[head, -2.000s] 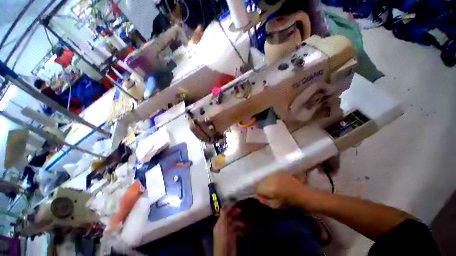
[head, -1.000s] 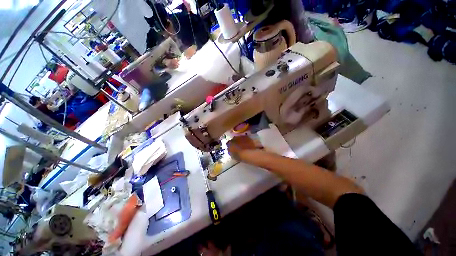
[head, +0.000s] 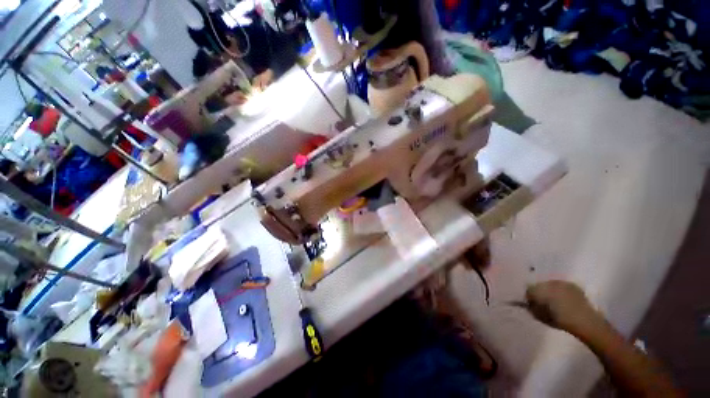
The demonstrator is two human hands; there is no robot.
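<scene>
A cream sewing machine (head: 350, 167) stands on the white table, with its needle and presser-foot area (head: 314, 242) lit under the left end of its head. My right hand (head: 559, 305) is off the table at the lower right, over the floor. It is blurred, with its fingers closed; a slim shaft seems to stick out to the left from the fingertips. My left hand is not in view. A black-and-yellow screwdriver (head: 311, 334) lies at the table's front edge, its shaft pointing towards the needle area.
Left of the screwdriver lies a blue-grey panel (head: 261, 319) with a white piece (head: 207, 323), small snips (head: 255, 284) and a tiny round part (head: 243, 309). White scraps and an orange item (head: 163, 359) lie farther left. A cable hangs below the table. A person works at a machine behind.
My right hand has left the needle area and moved right and down, away from the table. My left hand has dropped out of view. The camera view has shifted, moving the table left.
</scene>
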